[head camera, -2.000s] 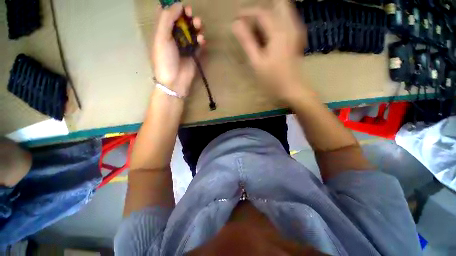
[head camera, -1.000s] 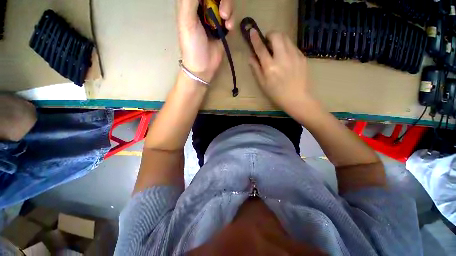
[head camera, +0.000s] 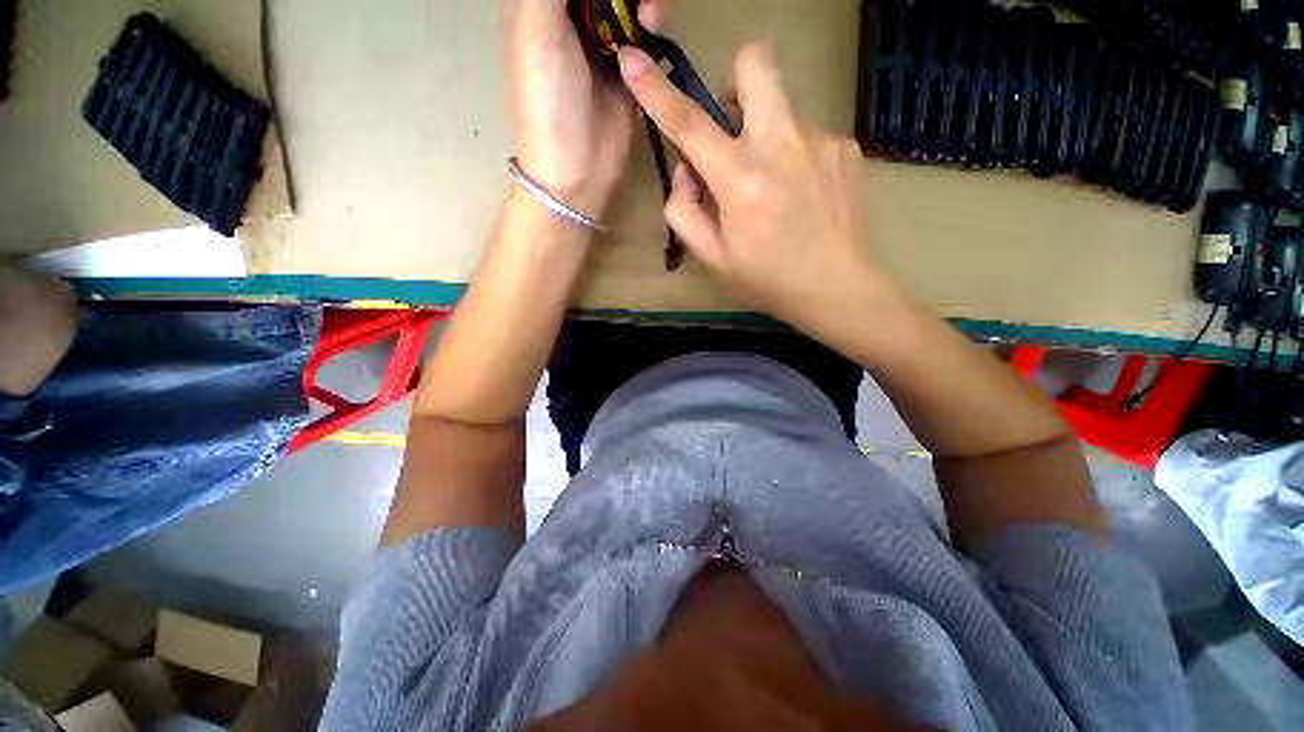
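Note:
My left hand is at the top edge of the picture and holds an open black wired unit with yellow showing inside. Its thin black cable lead hangs down over the cardboard, with a small plug at its end. My right hand is beside it, index finger reaching to the unit. A black housing cover lies against the unit's right side, between it and my right fingers. Whether my right hand grips the cover is hard to tell.
Rows of black housing covers stand at right and left on the cardboard sheet. Closed wired units are massed at far right, cables hanging over the green bench edge. Red stools are below. A person's denim-clad leg is at left.
My right hand has moved up and left to the unit, bringing the black cover from the cardboard against it. My left hand has stayed nearly in place since one second ago.

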